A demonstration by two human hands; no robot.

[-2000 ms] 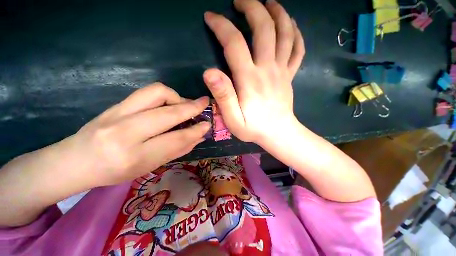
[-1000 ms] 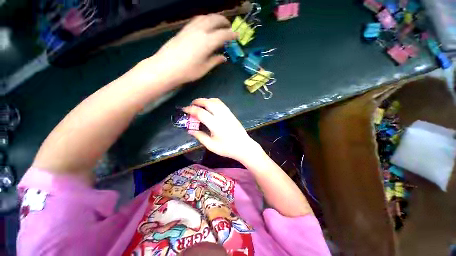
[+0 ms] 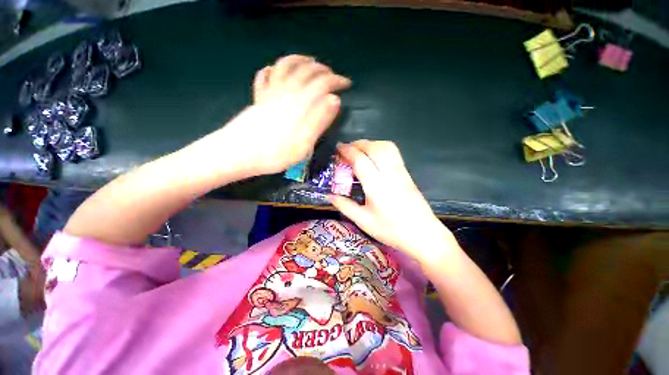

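My right hand pinches a pink binder clip at the bench's front edge. The clip grips the right side of a small shiny dark plastic unit. My left hand is just up and left of the unit, back of the hand up. A light blue binder clip shows below its palm side, left of the unit and apart from it. The fingers' grip on this clip is mostly hidden by the hand.
Several loose dark shiny units lie at the bench's left. At the right lie two yellow clips, a blue clip and a pink clip on the dark green mat. A person's arm shows at the left edge.
My left hand has come back from the loose clips towards the unit, with a light blue clip. One blue clip is gone from that group. The view has turned left, showing the loose units.
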